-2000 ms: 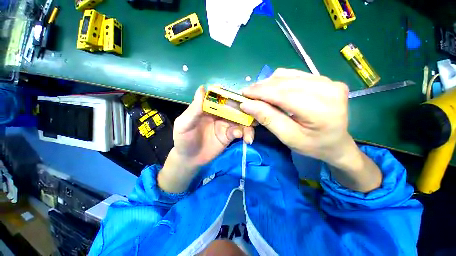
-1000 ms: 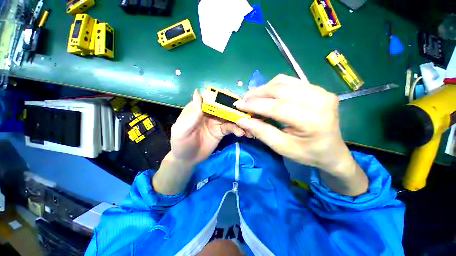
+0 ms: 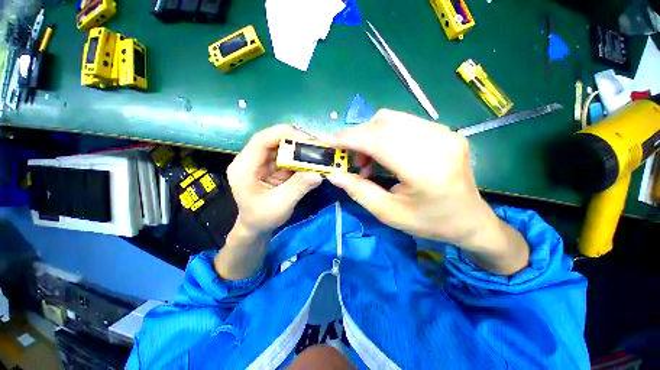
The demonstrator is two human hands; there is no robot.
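A yellow device housing with a dark display window is held level at the bench edge, its window facing up. My left hand grips its left end, with fingers behind and the thumb along the near side. My right hand grips its right end between thumb and fingers. Round holes show at the right end of its face. The underside of the housing is hidden.
Beyond the hands lie a lone yellow unit, paired units, an open unit, white paper, tweezers, a yellow lighter and a metal bar. A yellow heat gun is at the right edge.
The housing's opening showed coloured inner parts at first; now a dark window fills it. The housing has turned more level, and my left thumb has moved to its near side. The view has shifted slightly.
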